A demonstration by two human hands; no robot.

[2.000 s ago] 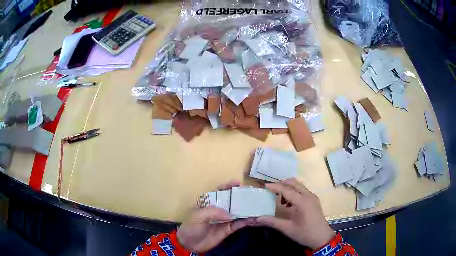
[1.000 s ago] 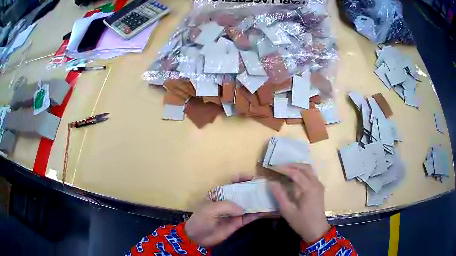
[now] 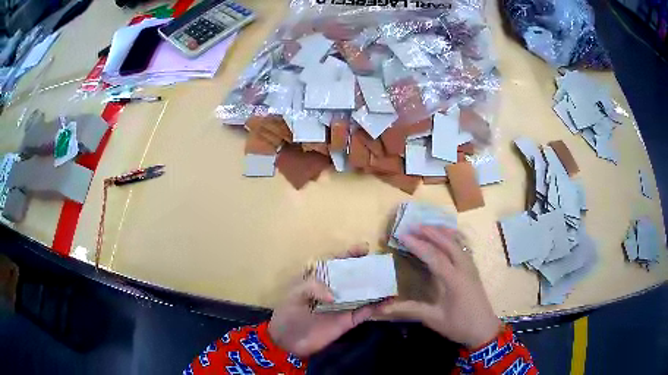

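Observation:
My left hand (image 3: 304, 318) is shut on a stack of pale grey cut pieces (image 3: 360, 280), near the table's front edge. The stack lies grey face up, its left edges slightly fanned. My right hand (image 3: 447, 286) is spread beside it. Its fingertips reach over a small stack of grey pieces (image 3: 414, 216) on the table, and its lower part is close to the right end of the held stack. Whether the fingers grip a piece cannot be told. The main heap of grey and brown pieces (image 3: 329, 88) lies beyond, partly under the clear plastic bag (image 3: 480, 69).
Sorted grey pieces (image 3: 524, 238) lie right, with smaller piles (image 3: 588, 110) (image 3: 642, 243) farther right. A second plastic bag (image 3: 560, 33) is top right. Thread snips (image 3: 139, 176), a pen (image 3: 135, 99), papers (image 3: 176, 64), a phone (image 3: 140, 50) and a calculator (image 3: 206, 26) are left.
The right hand has moved from the held stack up to the small stack on the table. The held stack now shows a flat grey top face. The view has shifted, moving the table items rightward.

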